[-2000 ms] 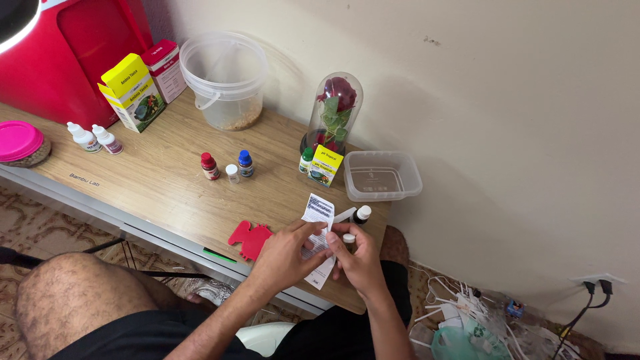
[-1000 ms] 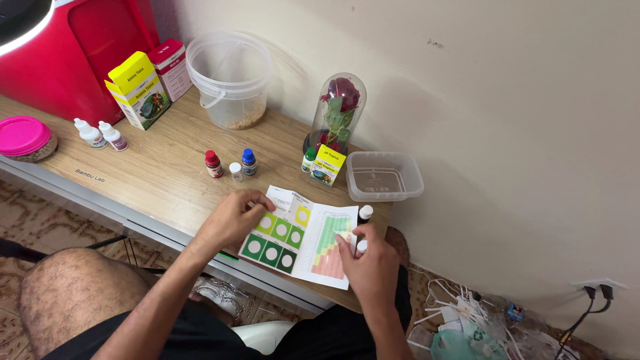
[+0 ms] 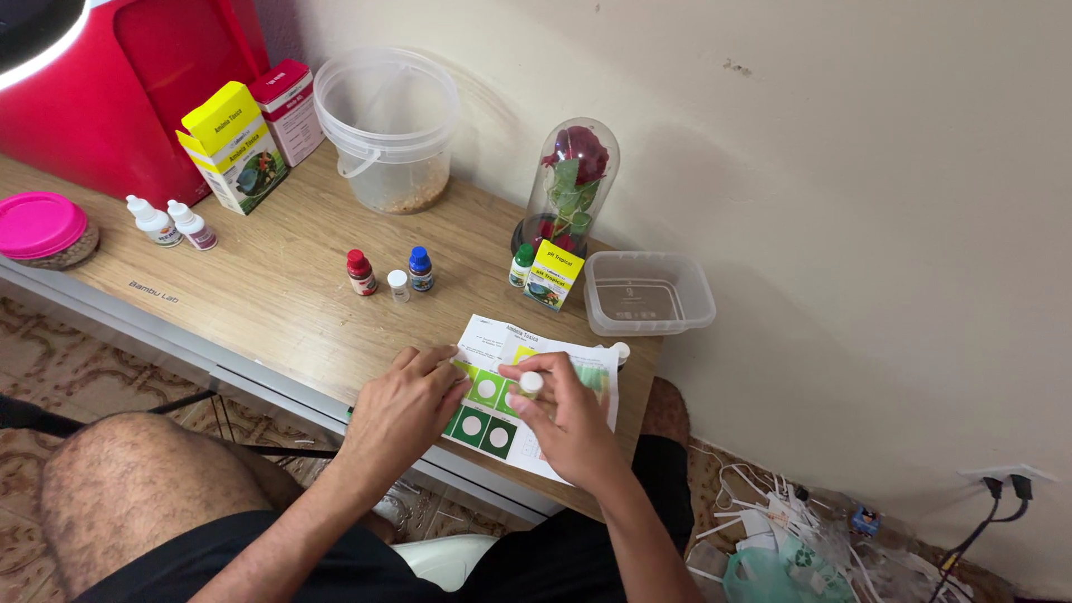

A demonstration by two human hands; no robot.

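Observation:
A paper colour chart (image 3: 471, 425) with green and yellow squares and white circles lies unfolded on the wooden desk's front right. Above it my right hand (image 3: 561, 410) grips a small clear vial with a white cap (image 3: 531, 383) between thumb and fingers. My left hand (image 3: 410, 398) rests on the chart's left edge, fingers bent; whether it pinches the paper is unclear. Behind the hands stand a red-capped bottle (image 3: 361, 273), a white-capped vial (image 3: 399, 286) and a blue-capped bottle (image 3: 420, 269). Another white cap (image 3: 621, 352) shows past the chart's upper right corner.
A green-capped bottle (image 3: 520, 266), yellow-white box (image 3: 554, 275), domed rose (image 3: 576, 180) and clear plastic tub (image 3: 650, 293) stand behind. Farther left are a clear bucket (image 3: 385, 134), two cartons (image 3: 234, 149), dropper bottles (image 3: 153, 221) and a pink-lidded jar (image 3: 43, 226).
The folded paper was opened out flat, covering the place where a red item lay. My right hand has moved from the chart's right edge to above its middle, now with a vial.

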